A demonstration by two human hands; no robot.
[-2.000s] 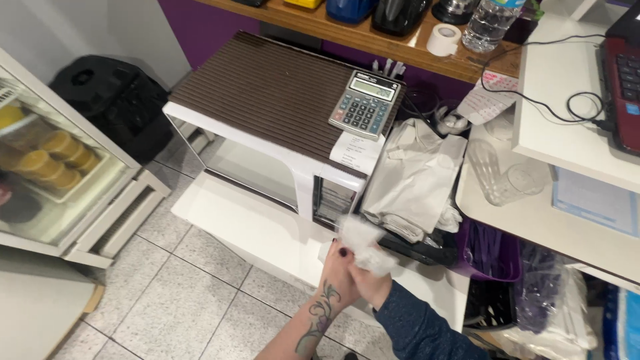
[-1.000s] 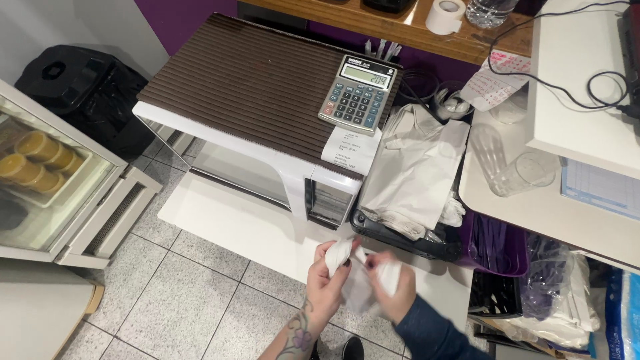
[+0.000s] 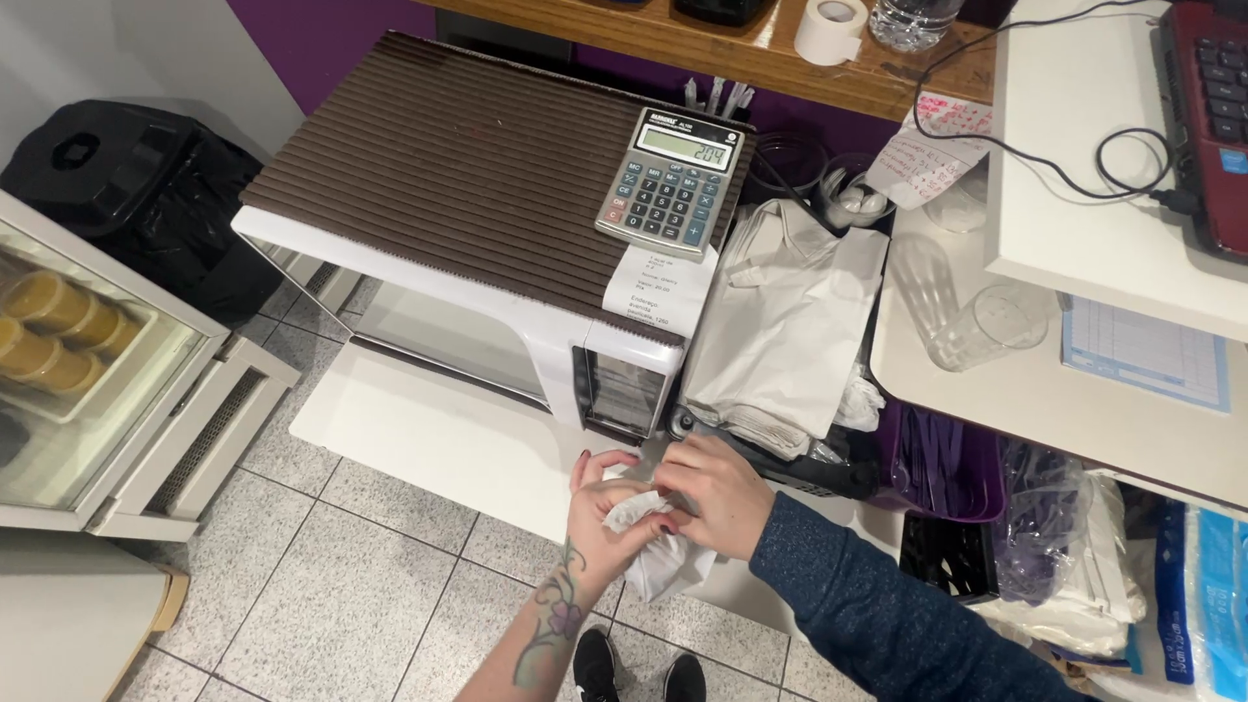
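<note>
Both my hands are together at the lower middle, over the edge of the white shelf. My left hand, at the end of a tattooed forearm, grips a crumpled white plastic bag with its thumb across it. On the right, my right hand pinches the bunched top of the same bag; its fingertips are partly hidden. Beyond them stands a white microwave oven with a ribbed brown mat, a calculator and a printed paper slip on top. A stack of white bags lies right of the oven.
A purple bin of plastic cutlery and clear plastic cups are at the right. A red laptop and its cable sit upper right. At the left stand a glass-fronted fridge and a black trash bin. A tape roll rests on the wooden shelf.
The hands were apart around the loose white plastic one second ago; they are now close together on its bunched part. The view has shifted closer to the microwave.
</note>
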